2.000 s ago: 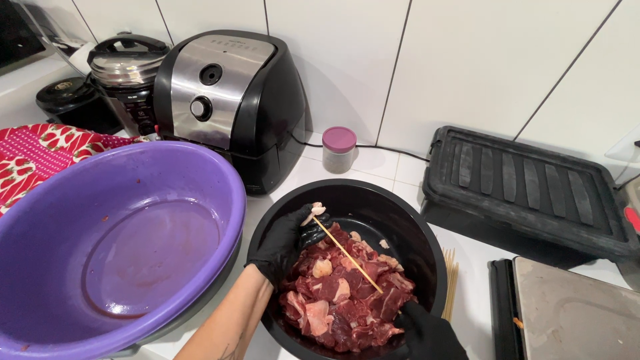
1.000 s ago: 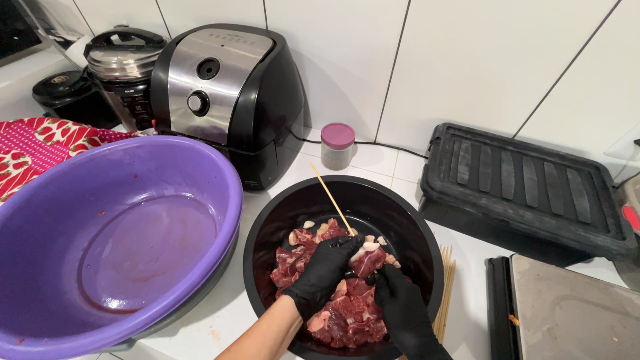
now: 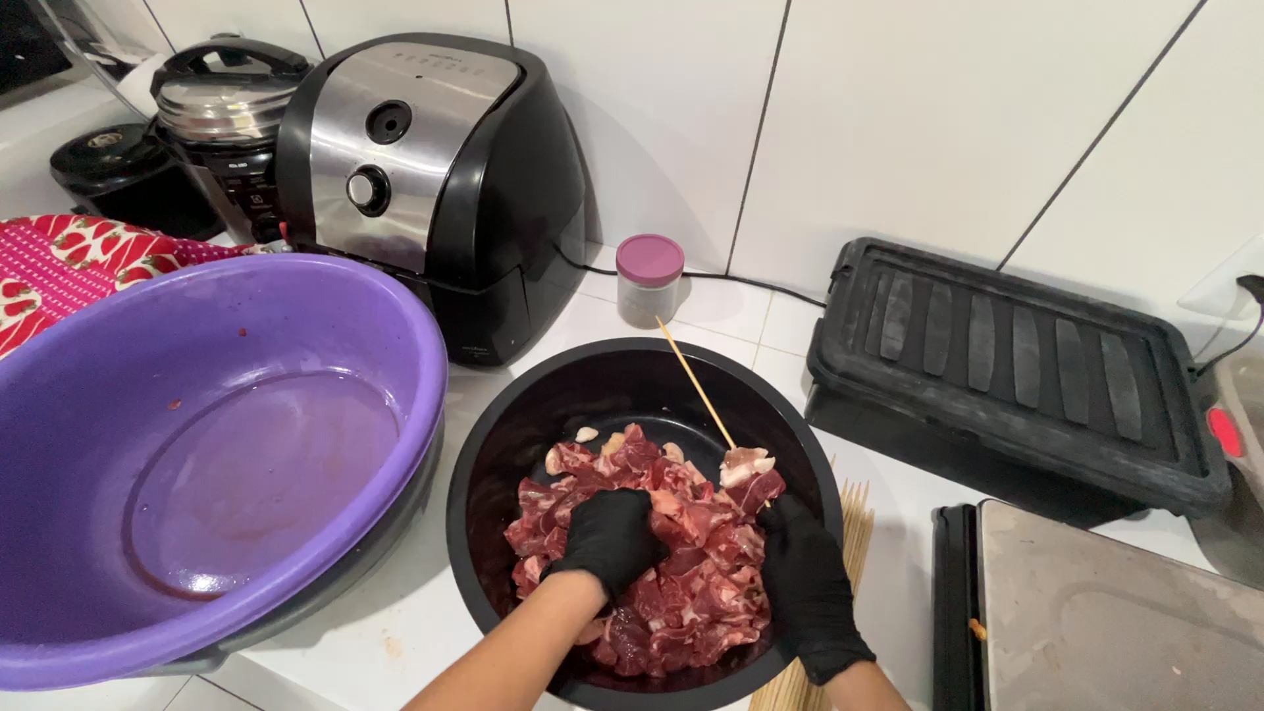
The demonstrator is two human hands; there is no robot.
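Observation:
A round black bowl point(image 3: 479, 434) holds many pieces of raw red meat point(image 3: 681, 612) with some pale fatty bits. My left hand point(image 3: 610, 543), in a black glove, is down in the meat near the middle; its fingertips are hidden, so its hold is unclear. My right hand point(image 3: 805, 583), also gloved in black, is at the bowl's right side, its fingers at the lower end of a wooden skewer point(image 3: 696, 385). Meat pieces point(image 3: 750, 476) are threaded low on that skewer, which points up and leftward over the far rim. More wooden skewers point(image 3: 857, 533) lie beside the bowl, partly under my right wrist.
A large purple basin point(image 3: 425, 336) with a little reddish liquid stands left. Behind are an air fryer point(image 3: 434, 178), a pressure cooker point(image 3: 222, 118) and a pink-lidded jar point(image 3: 650, 276). A lidded black box point(image 3: 1007, 375) and a flat metal-topped appliance point(image 3: 1116, 602) stand right.
My left hand has left the skewer and moved down into the meat. The skewer, bare along most of its length two seconds ago, now has meat low on it and is at my right hand.

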